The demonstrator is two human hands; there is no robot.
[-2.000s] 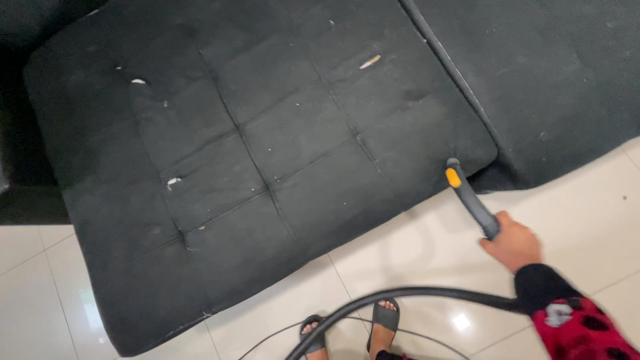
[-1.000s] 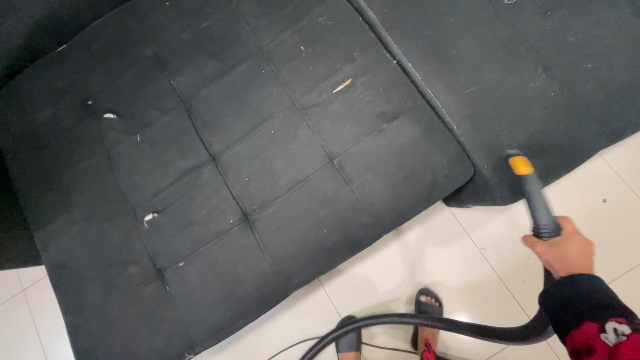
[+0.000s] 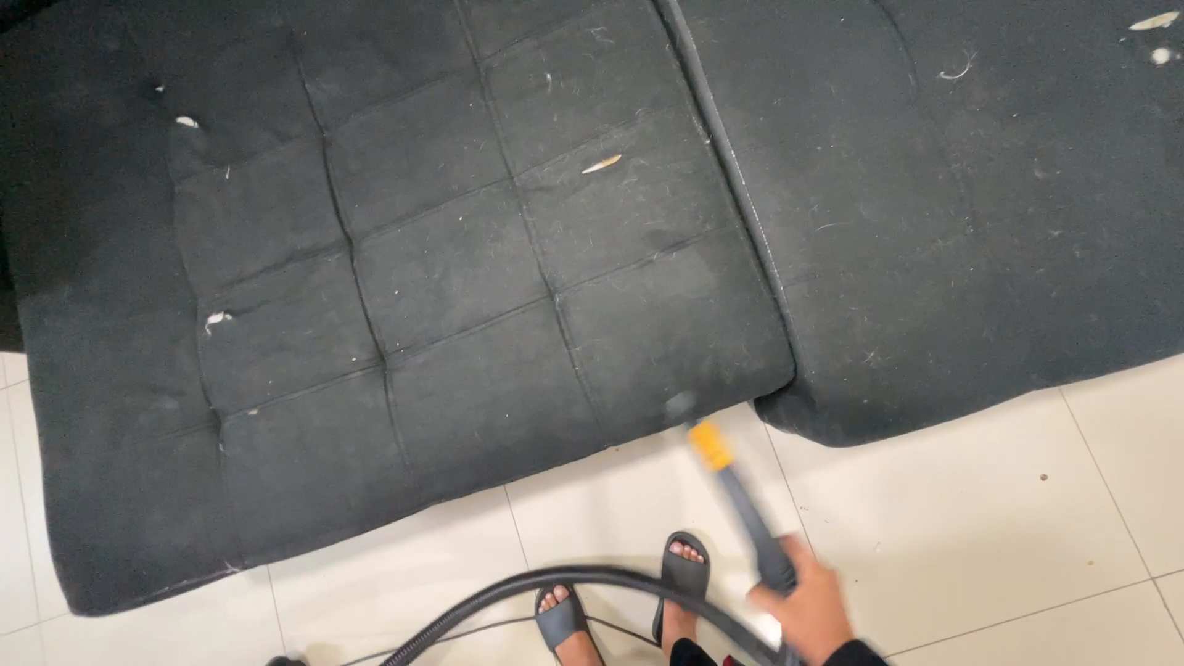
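Observation:
My right hand [image 3: 814, 597], at the lower right, is closed around the dark grey handle of a vacuum cleaner wand [image 3: 751, 513] with a yellow collar. Its blurred tip is at the front edge of a black tufted sofa cushion [image 3: 444, 277]. A black corrugated hose [image 3: 499, 587] curves away from near that hand to the bottom edge. On the cushion lie a pale, feather-like scrap [image 3: 602, 165] and white bits of fluff [image 3: 217, 321]. My left hand is not in view.
Right of the cushion, past a seam gap, is another black sofa section [image 3: 962, 231] with lint and pale scraps. Two feet in grey slides [image 3: 684, 566] stand on the cream tiled floor [image 3: 971, 518]. A thin dark cable [image 3: 490, 627] runs behind them.
The wand, held in my right hand, has moved left from the right sofa section to the front edge of the tufted cushion.

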